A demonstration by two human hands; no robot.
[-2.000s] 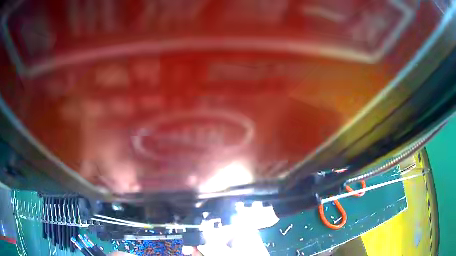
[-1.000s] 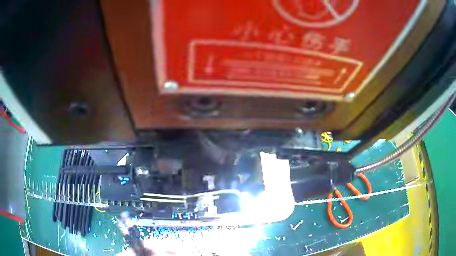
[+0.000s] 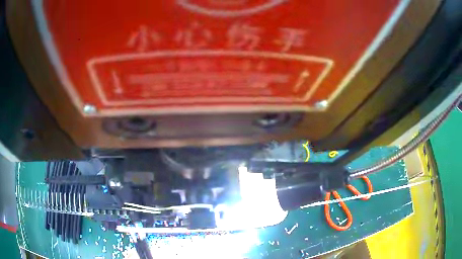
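A short black cable comes up from the bottom edge, left of centre. Its thin core wires point at the front of the dark crimp applicator, near its lower left edge. Whether they touch it is unclear. A comb-like terminal strip runs in from the left. White glare covers the area below the applicator. A pale, washed-out patch at the bottom edge, right of the cable, may be part of a hand. I cannot tell which hand, or what it grips. No clear outline of my left hand or my right hand shows.
The crimping machine's red warning plate fills the top. The black lamp stands right of the applicator, with its gooseneck curving up right. Orange loop handles lie on the green mat. Several black cables lie at left.
The view first drew back from the red plate, then shifted so the plate sits further left and lower. The cable at the bottom stays near the applicator's lower left, slightly further right than a second ago.
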